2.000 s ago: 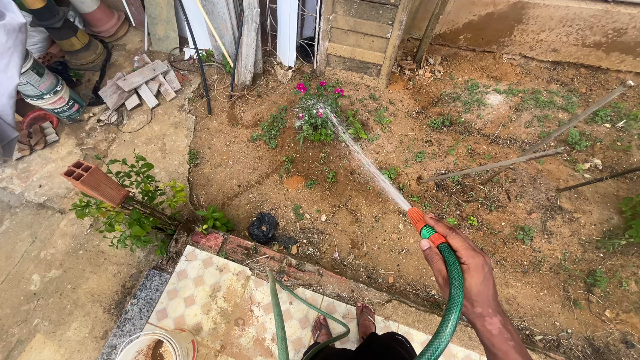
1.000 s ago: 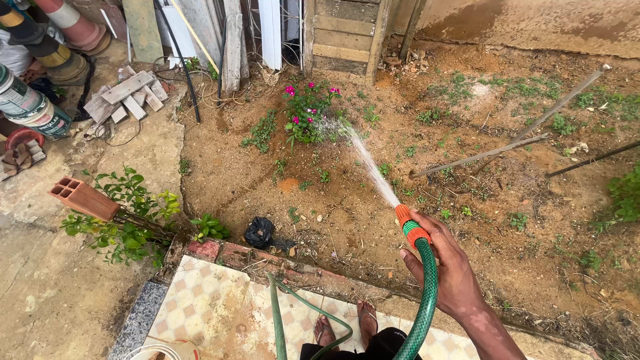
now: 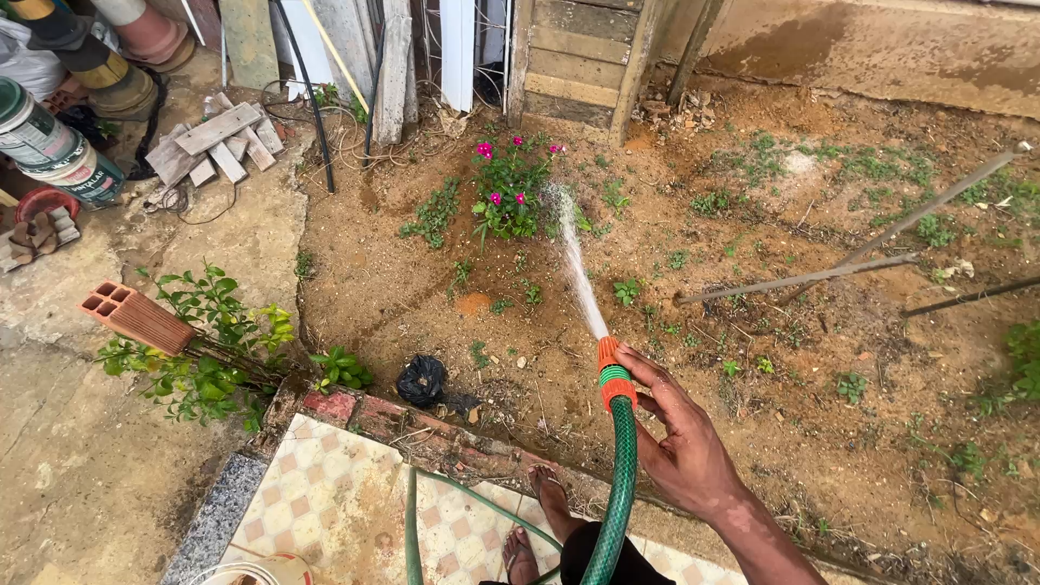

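My right hand (image 3: 678, 443) grips the orange and green hose nozzle (image 3: 613, 375) at the end of a green garden hose (image 3: 620, 487), its fingers on the nozzle's right side. A white water spray (image 3: 578, 268) leaves the nozzle up and slightly left, reaching the right side of a leafy plant with pink flowers (image 3: 510, 195) in bare soil. More hose (image 3: 487, 508) lies over the tiles at my feet. My left hand is out of view.
A brick ledge (image 3: 439, 439) borders the tiled floor (image 3: 325, 496). A hollow clay brick (image 3: 138, 317) tops stems of a shrub (image 3: 215, 366). A black plastic bag (image 3: 422, 380) lies on the soil. Wooden poles (image 3: 902, 219) cross at right; buckets (image 3: 77, 175) and wood offcuts (image 3: 218, 130) sit at upper left.
The spray now points more steeply upward and lands at the plant's right edge; two seconds ago it slanted further left onto the plant.
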